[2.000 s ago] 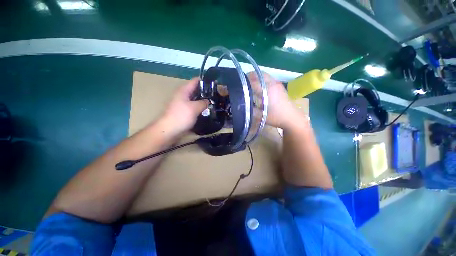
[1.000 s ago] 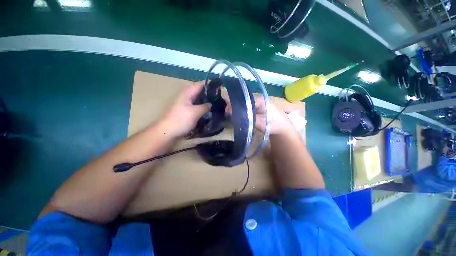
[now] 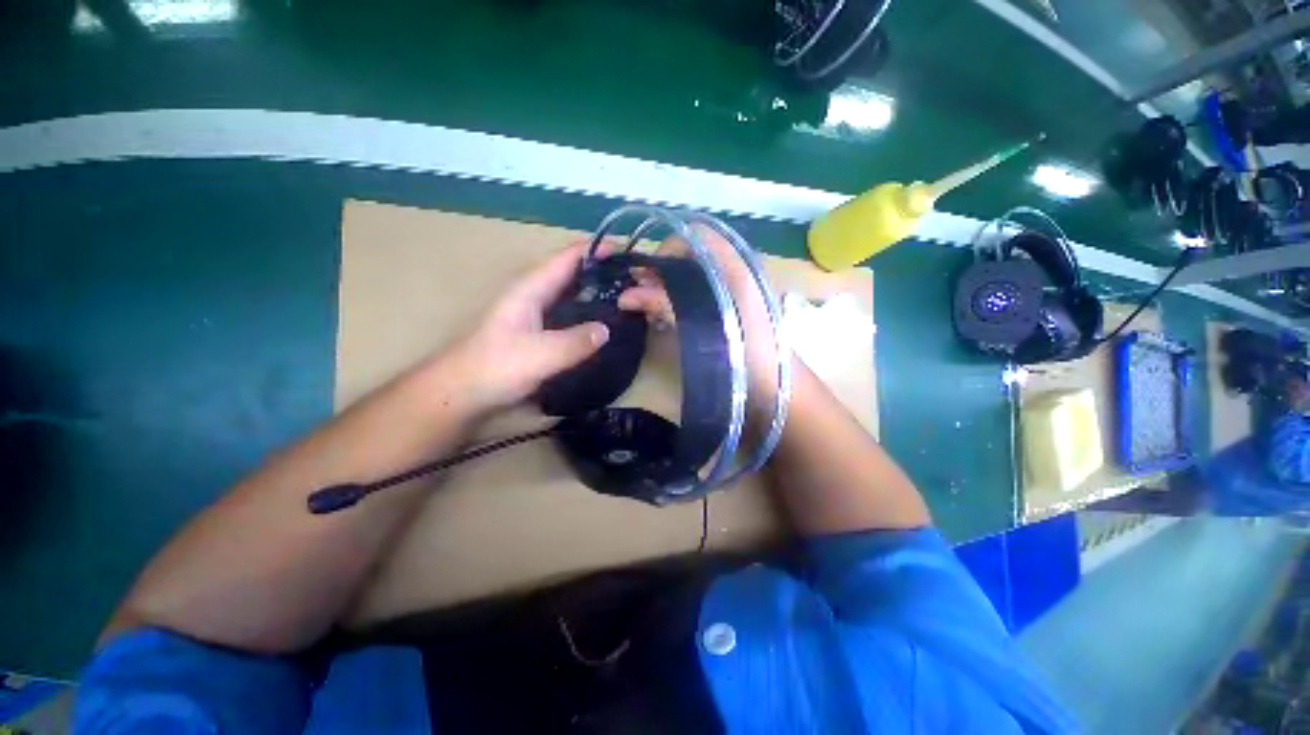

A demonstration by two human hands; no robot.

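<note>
A black headset (image 3: 704, 359) with two clear hoops and a wide black strap is held over the tan cardboard mat (image 3: 417, 273). My left hand (image 3: 525, 338) grips the upper black earcup (image 3: 596, 366) from the left, thumb on its face. My right hand (image 3: 690, 273) reaches behind the hoops and strap, its fingertips at the top of the same earcup; the hoops partly hide it. The lower earcup (image 3: 621, 451) hangs nearer me, a pale mark at its centre. The boom microphone (image 3: 338, 497) sticks out left over my left forearm.
A yellow glue bottle (image 3: 866, 227) lies beyond the mat, nozzle pointing right. A white tissue (image 3: 830, 338) is on the mat's right part. Another headset (image 3: 1006, 305), a yellowish block (image 3: 1060, 438) and a blue tray (image 3: 1154, 402) are at right. Another headset is at the top.
The headset has shifted slightly down and right. The upper earcup has turned so its broad black face shows. My right fingertips now show at its top edge. The white tissue is more exposed.
</note>
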